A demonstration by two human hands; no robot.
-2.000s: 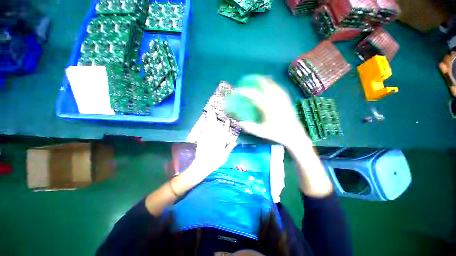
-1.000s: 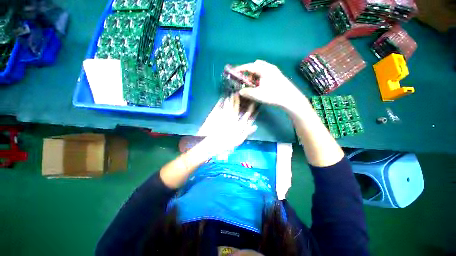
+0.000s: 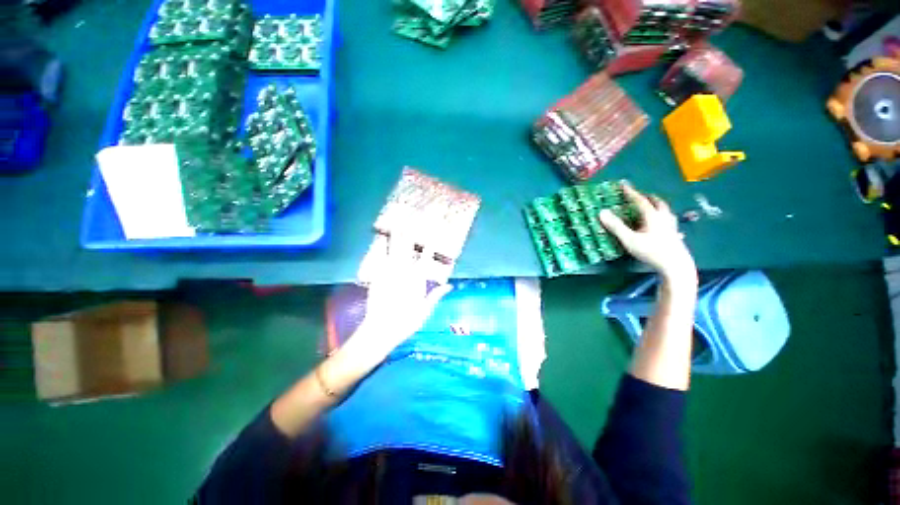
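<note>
My left hand (image 3: pixel 400 296) lies on the near end of a pink bubble-wrapped bundle (image 3: pixel 434 205) at the bench edge; its fingers are washed out by glare. My right hand (image 3: pixel 651 235) is at the right end of a green PCB panel stack (image 3: pixel 572 229), with thumb on top and fingers at its far edge. The stack lies on the green mat right of the bundle. Whether the right hand lifts a panel cannot be told.
A blue tray (image 3: pixel 326 148) of green panels and a white sheet (image 3: pixel 148 192) is at left. Wrapped bundles (image 3: pixel 592 123), a yellow dispenser (image 3: pixel 699 138) and small scraps (image 3: pixel 706 207) are at right. A blue stool (image 3: pixel 755 321) stands below.
My right hand has moved right, from the bundle to the panel stack. The bundle now lies flatter under my left hand. The view has shifted.
</note>
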